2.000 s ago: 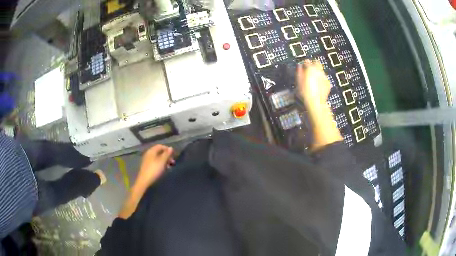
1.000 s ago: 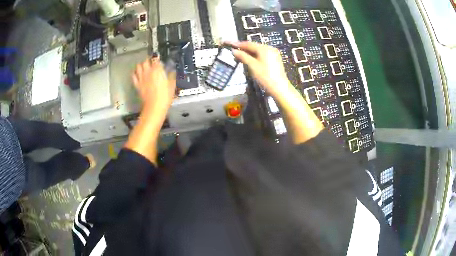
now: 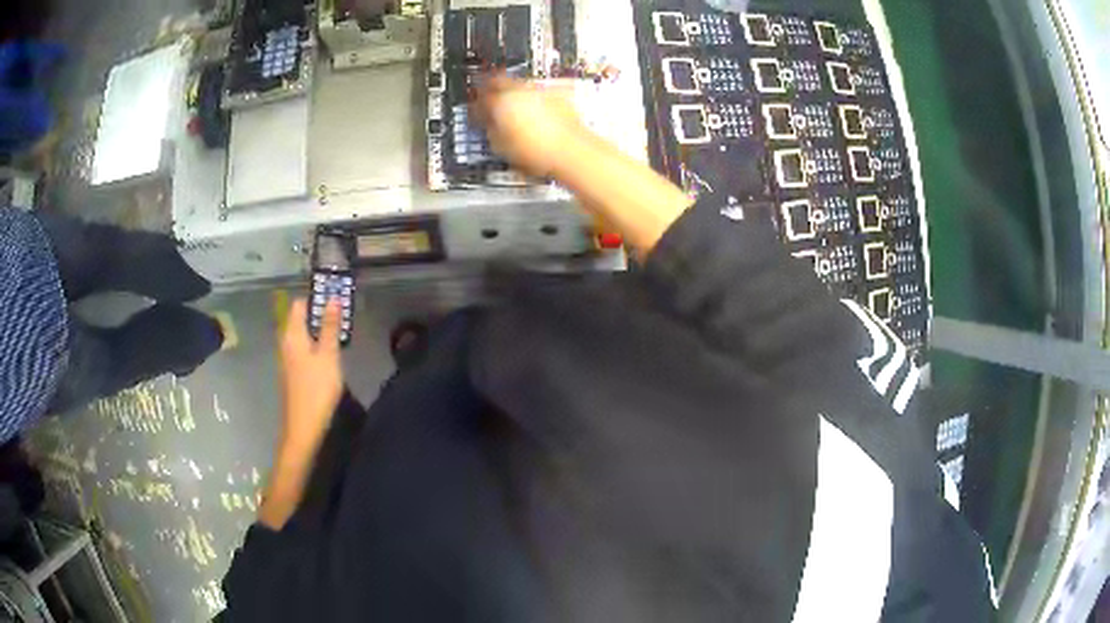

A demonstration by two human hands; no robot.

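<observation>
My left hand (image 3: pixel 313 349) holds a dark keypad module (image 3: pixel 331 292) by its lower end, in front of the machine's front edge. My right hand (image 3: pixel 521 122) is over the right fixture (image 3: pixel 452 170); its fingertips are at another keypad module (image 3: pixel 471 134) lying there. Its fingers are blurred, so I cannot tell whether they grip it. The left fixture (image 3: pixel 237 91) bears a keypad module (image 3: pixel 279 52).
The white machine (image 3: pixel 365 134) has a touch screen (image 3: pixel 392 242) and a red emergency stop (image 3: pixel 609 241) in front. A black blister tray (image 3: pixel 743 183) lies at the right. Another person's striped sleeve (image 3: pixel 31 316) shows at the left.
My right hand has brought the keypad module it held to the right fixture. My left hand has moved from the fixture down and left, now with a module in it. The view has shifted.
</observation>
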